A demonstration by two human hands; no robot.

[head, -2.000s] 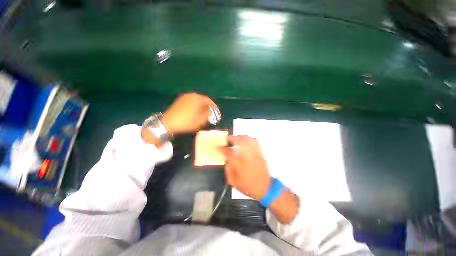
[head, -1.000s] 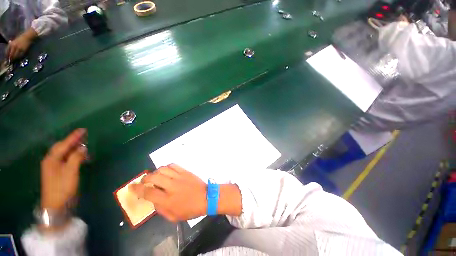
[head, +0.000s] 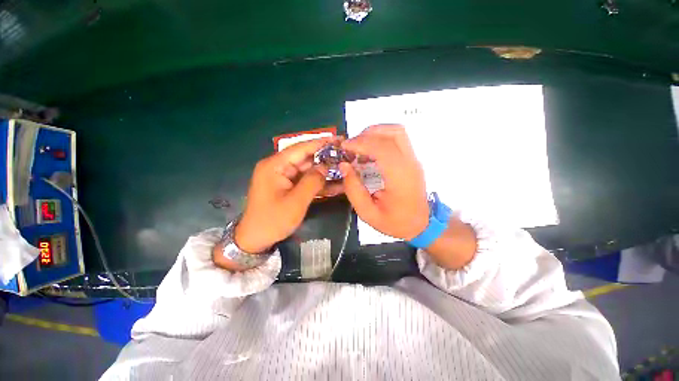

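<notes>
A small round silver and dark metal piece, likely a watch head [head: 332, 158], is held between my two hands over the work pad. My left hand [head: 280, 195] grips its left side with thumb and fingers. My right hand [head: 391, 182] holds its right side; a pale greyish patch shows at the right fingers, too unclear to name. The cream pad with red-brown rim [head: 286, 140] is mostly hidden under the hands. A large white sheet [head: 488, 160] lies to the right, partly under my right hand.
A blue control unit [head: 65, 205] with red displays stands at the left, with a white cloth [head: 13, 249] on it and a cable running off. A ribbed beige pad [head: 316, 258] and thin cord lie at the bench edge. Another round metal piece [head: 357, 10] lies at the top.
My hands have come together over the pad, both now on the metal piece. The view has swung back left and down; the other people are out of view.
</notes>
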